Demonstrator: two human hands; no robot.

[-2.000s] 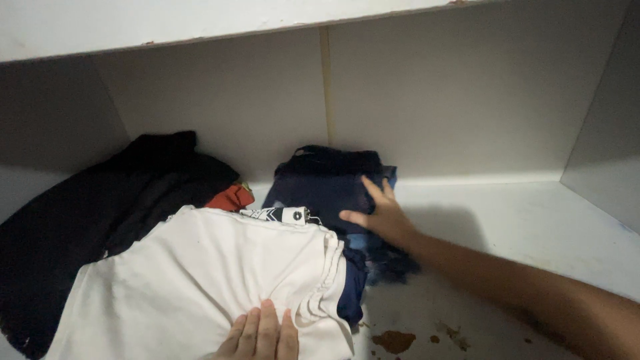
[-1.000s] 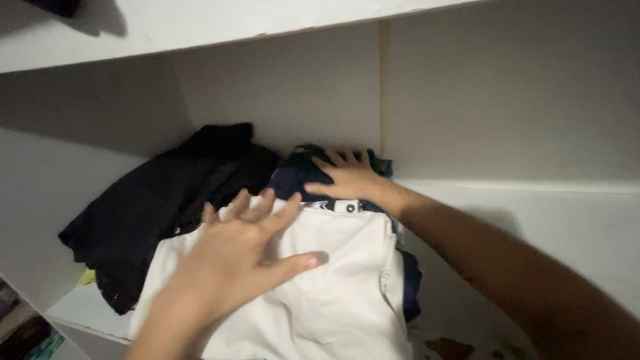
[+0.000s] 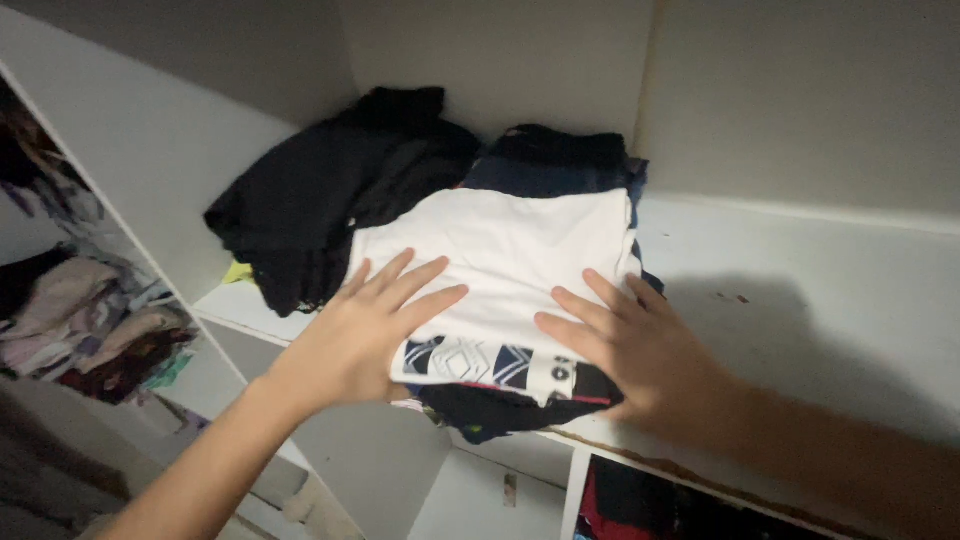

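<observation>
A folded white garment (image 3: 517, 240) with a dark patterned band along its near edge lies on a stack of clothes on a white shelf. My left hand (image 3: 367, 330) rests on its left side, fingers spread. On its right side lies my right hand (image 3: 622, 337), fingers also apart, thumb hidden near the front edge. Black cloth (image 3: 480, 412) sticks out from under the white garment at the shelf's front. Behind it are folded dark blue clothes (image 3: 555, 161), and a heap of black clothing (image 3: 337, 187) touches its left side.
The white shelf board (image 3: 780, 255) extends to the right, with small marks on it. A divider panel (image 3: 157, 150) stands at the left, with jumbled clothes (image 3: 90, 315) beyond it. Below, a compartment holds dark and red clothes (image 3: 630, 499). Some yellow cloth (image 3: 238, 272) shows under the black heap.
My right hand has moved from the dark blue clothes at the back to the white garment. The garment's patterned band, at its far edge before, is now at the near edge.
</observation>
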